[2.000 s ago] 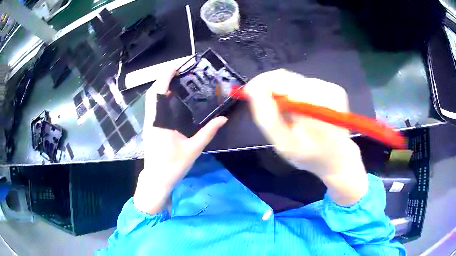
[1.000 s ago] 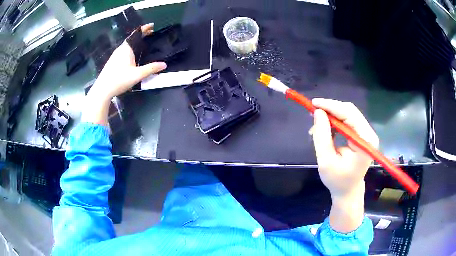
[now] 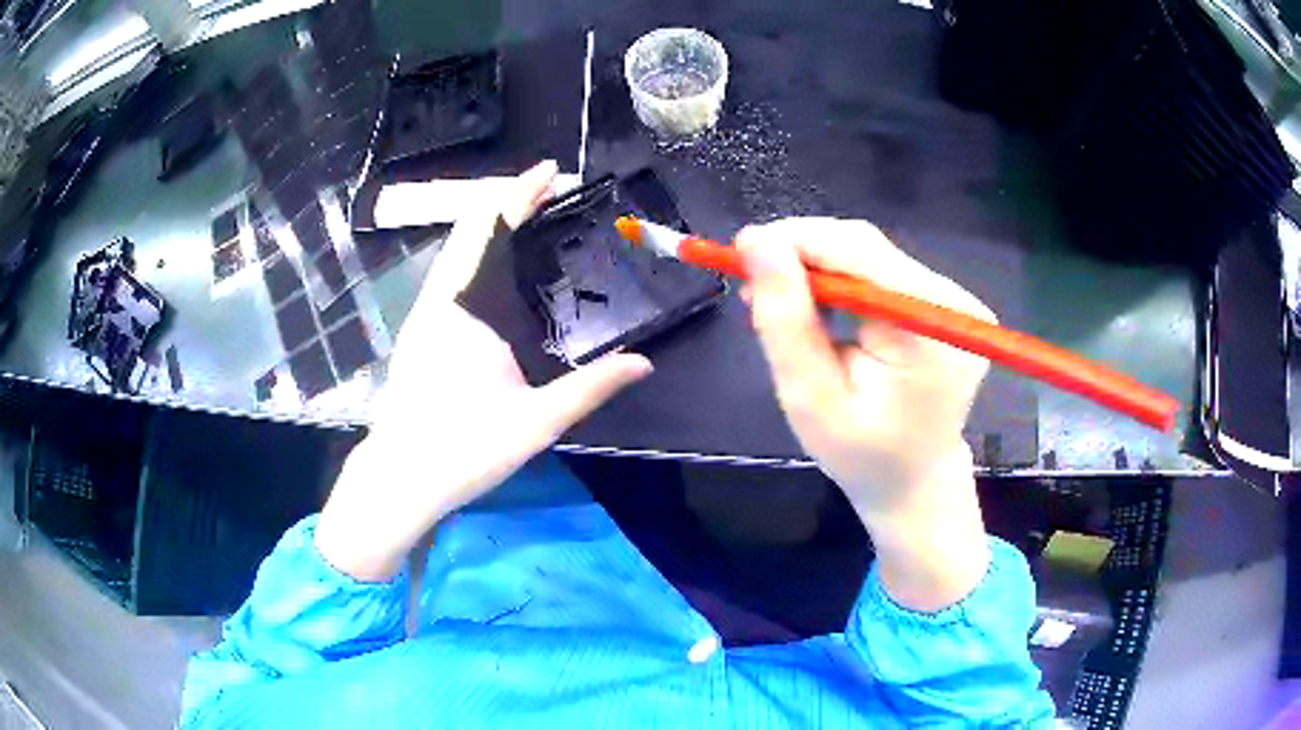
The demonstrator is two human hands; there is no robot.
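A black square plastic housing (image 3: pixel 628 278) with raised ribs sits on the black mat in front of me. My left hand (image 3: pixel 478 364) is at its left side, thumb and fingers spread along the edges; a black patch lies at the palm. My right hand (image 3: pixel 878 357) holds a brush with a long red-orange handle (image 3: pixel 999 338). The yellow-orange bristle tip (image 3: pixel 629 228) is over the housing's upper part; whether it touches is hard to tell. A translucent cup (image 3: pixel 676 83) with whitish contents stands beyond the housing, wet specks around it.
A black housing (image 3: pixel 442 103) lies on a black sheet with a white strip (image 3: pixel 428 204) at the left. Loose black frame parts (image 3: pixel 114 314) lie far left. Tall black stacks (image 3: pixel 1141 129) stand at the right. A flat black case (image 3: pixel 1251 342) is far right. Dark crates (image 3: pixel 214 513) are below.
My left hand has come back from the black piece at upper left to the housing's left side. The brush has moved left, so its tip is now over the housing.
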